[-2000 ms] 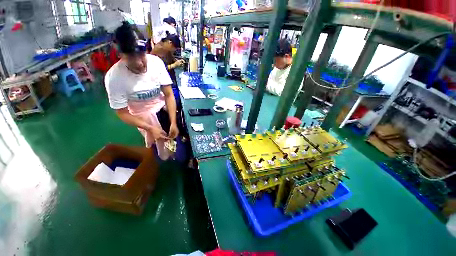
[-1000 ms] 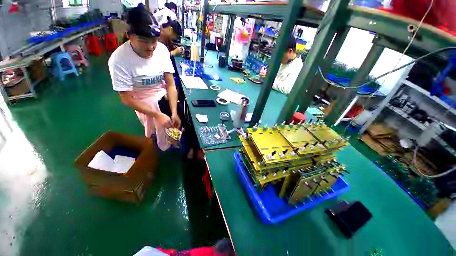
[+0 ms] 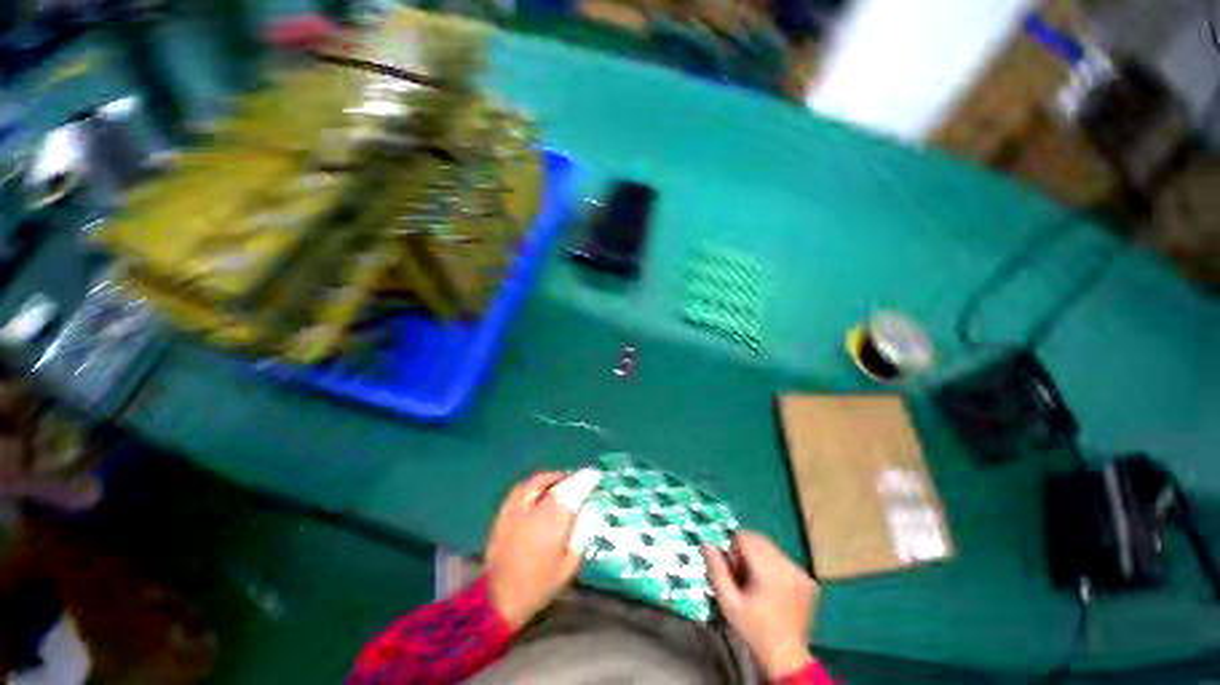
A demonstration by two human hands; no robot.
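Observation:
A green PCB panel with rows of dark and silvery spots is held near the bench's front edge. My left hand grips its left side, with a white covering at the fingertips. My right hand grips its right side. A second green panel lies farther back on the mat. A thin strand of solder wire and a few small reddish pieces lie beyond the held panel. The view is blurred, so fine detail on the panel is unclear.
Yellow PCB assemblies stand in a blue bin at left. A black case lies beside it. At right are a cardboard sheet with white labels, a solder spool, a black square device and a black box.
The view has swung right and down from the aisle and standing person to the bench. Both hands have come into view, holding the panel.

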